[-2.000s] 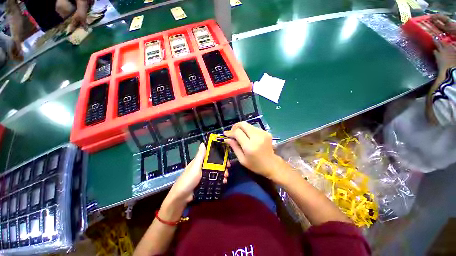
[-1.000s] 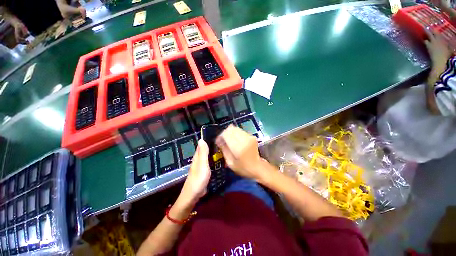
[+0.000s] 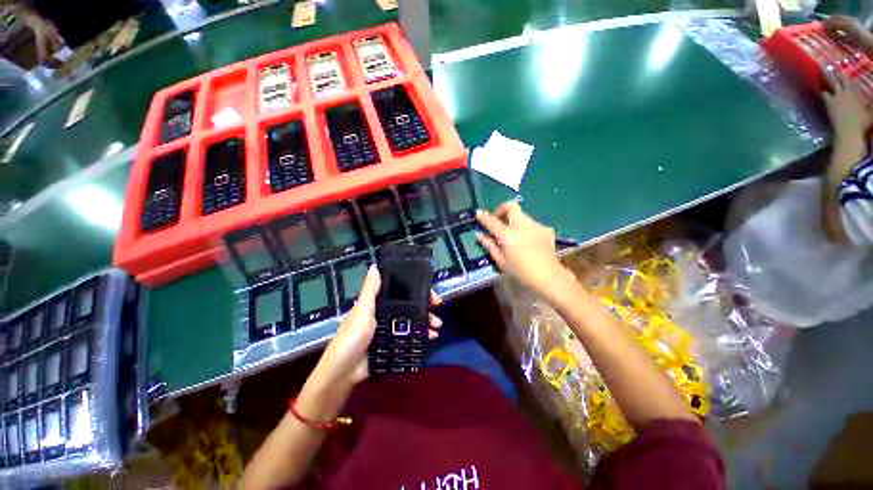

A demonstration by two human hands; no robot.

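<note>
My left hand (image 3: 356,330) holds a black keypad phone (image 3: 400,321) upright, its dark screen area and keys facing me, with no yellow on it. My right hand (image 3: 517,244) is over the right end of the clear lens tray (image 3: 278,349), its bent fingertips at a black-framed lens (image 3: 471,245). Whether the fingers grip the lens is unclear. A thin dark tool (image 3: 566,243) sticks out beside the right hand; whether it is held or lying is unclear. The phone covers part of the tray.
A red foam tray (image 3: 287,211) behind holds black phones and several pale handsets. A white wipe (image 3: 503,160) lies right of it. Stacked lens trays (image 3: 57,373) stand left. A clear bag with yellow liners (image 3: 660,354) is below the bench edge. Another person's arm (image 3: 847,124) is far right.
The yellow liner has come off the phone in my left hand. My right hand has moved from the phone, right and up, to the lens tray. A yellow loop now shows at the bag's left.
</note>
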